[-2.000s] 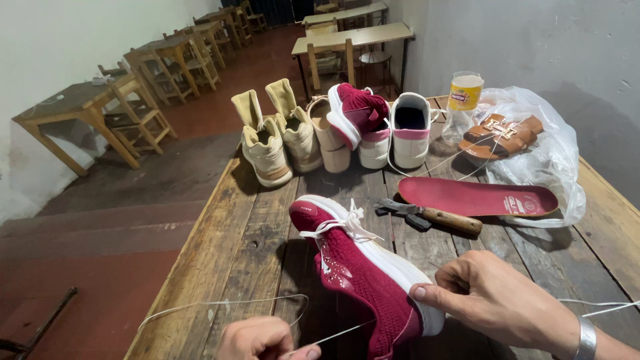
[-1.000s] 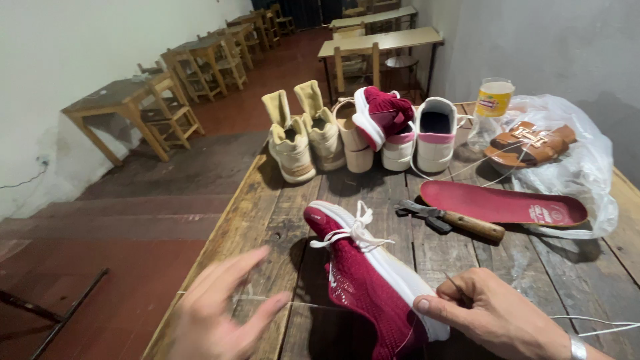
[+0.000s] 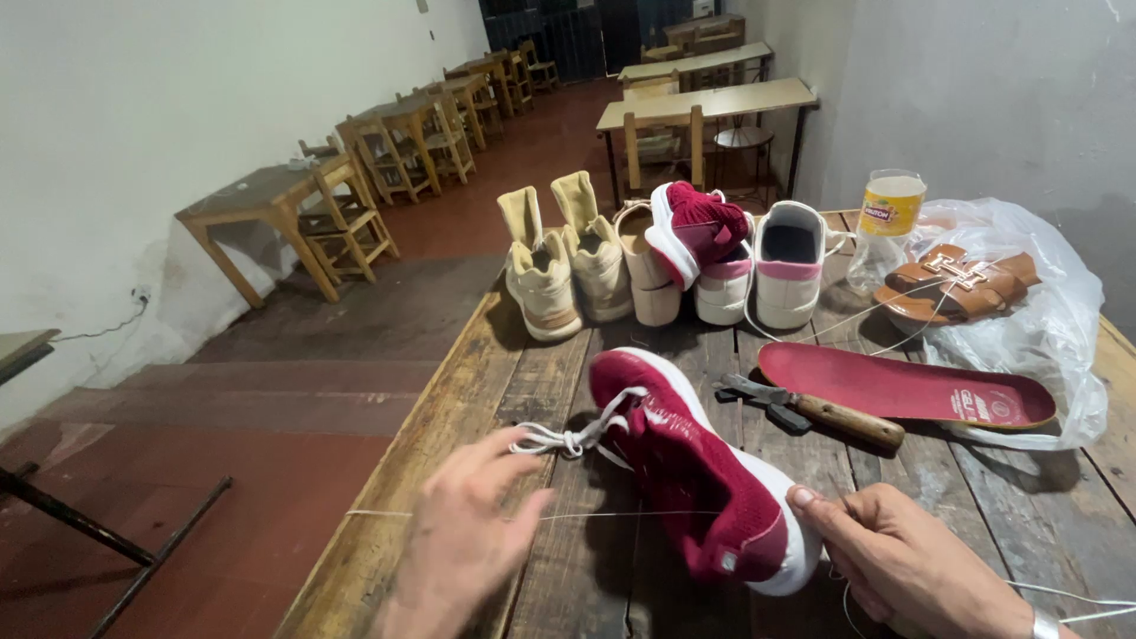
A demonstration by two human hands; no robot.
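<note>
A dark red knit sneaker point(image 3: 701, 461) with white sole and tied white laces lies tilted on the plank table, toe pointing away. My right hand point(image 3: 905, 559) pinches the sole edge near the heel, and a thin dark tool tip shows at its fingers. My left hand point(image 3: 470, 532), blurred, is left of the sneaker with fingers apart, close to the laces. A pale thread point(image 3: 621, 515) runs from the shoe's opening leftward past my left hand. More thread trails by my right wrist. Beyond the sneaker lie a wooden-handled tool point(image 3: 848, 422) and a red insole point(image 3: 905, 382).
Several shoes point(image 3: 541, 284) line the table's far side, another red sneaker point(image 3: 697, 231) resting on top. At the right are a cut plastic bottle point(image 3: 887, 231), a brown sandal point(image 3: 958, 284) and a plastic bag point(image 3: 1056, 337). The wooden table's left edge point(image 3: 426, 390) drops to the floor.
My left hand has let go of the thread it pulled two seconds ago and moved away from the shoe, then up beside the laces. The sneaker has rolled, its opening now facing more upward.
</note>
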